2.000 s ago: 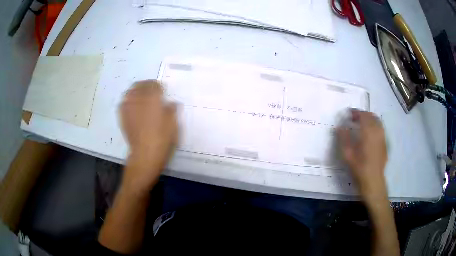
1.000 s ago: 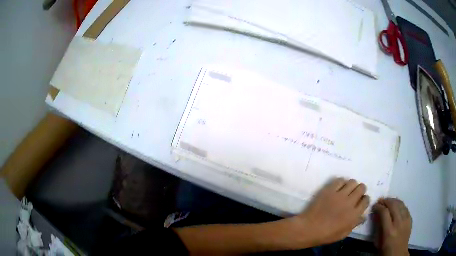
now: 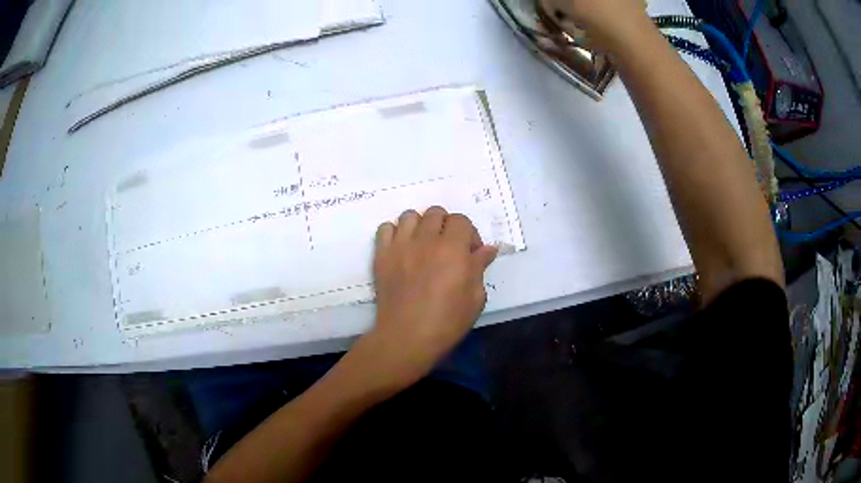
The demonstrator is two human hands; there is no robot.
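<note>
The white pressing template (image 3: pixel 208 208) lies flat on the table, with thin cross lines, small print and grey patches. A narrow strip of the fabric panel (image 3: pixel 498 160) shows along its right edge and near edge. My left hand (image 3: pixel 430 269) lies on the template's near right corner, its fingertips pressing there. My right hand (image 3: pixel 590 14) is at the top edge of the picture, on the steam iron (image 3: pixel 581 61); its fingers are partly cut off and the iron's handle is hidden.
Flat white layers (image 3: pixel 217 42) lie on the far side of the white table (image 3: pixel 585 198). A cream panel (image 3: pixel 24 269) lies at the left end. Blue hoses (image 3: pixel 722 57) and a red-and-grey machine box (image 3: pixel 788 85) are at the right.
The view has swung right. My right hand has left the template's corner and reached the iron. My left hand stays at the near right corner.
</note>
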